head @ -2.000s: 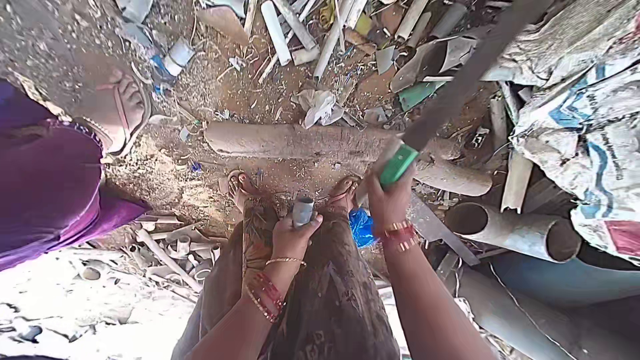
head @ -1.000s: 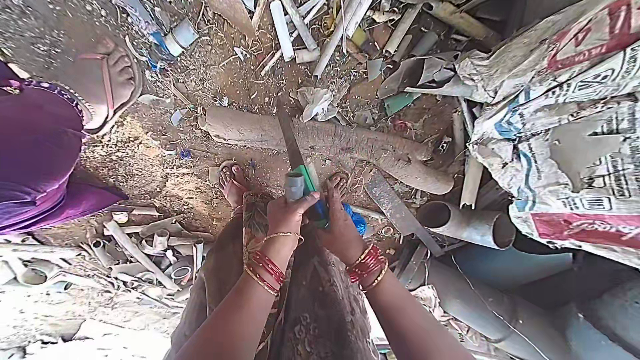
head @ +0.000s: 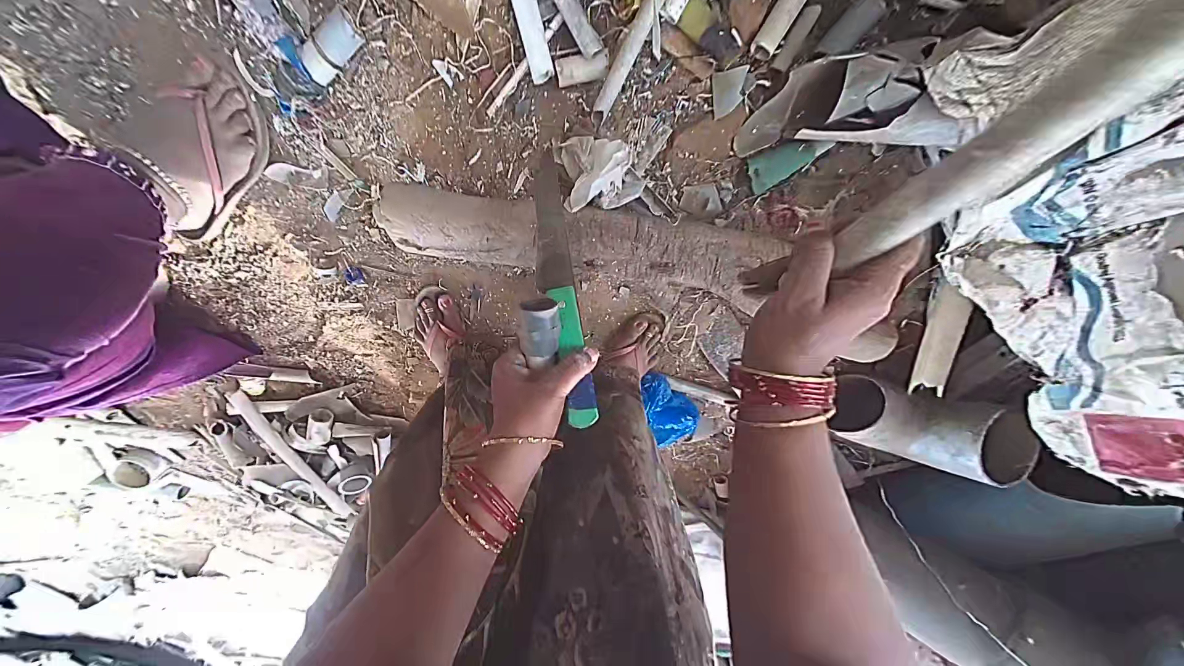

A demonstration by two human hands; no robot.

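My left hand [head: 532, 384] is closed around a short grey pipe piece [head: 539, 328] and, beside it, the green and blue handle of a large knife [head: 553, 236], whose dark blade points away from me over a log [head: 462, 225]. At the right, my right hand [head: 828, 301] grips the lower end of a long grey pipe or pole [head: 999, 129], which slants up to the top right corner. The log lies crosswise on the dirt beyond my feet, partly behind my right hand.
Scrap pipe pieces [head: 629, 60] litter the ground ahead, with more [head: 287, 444] at the left. A blue plastic bag [head: 669, 410] lies by my right foot. Large pipes [head: 934, 430] and printed sacks [head: 1101, 305] stand at the right. Another person's sandaled foot [head: 208, 148] is at the upper left.
My right hand, on the knife's handle earlier, has moved right and now grips a long pipe or pole. The knife is now held in my left hand together with the short pipe piece.
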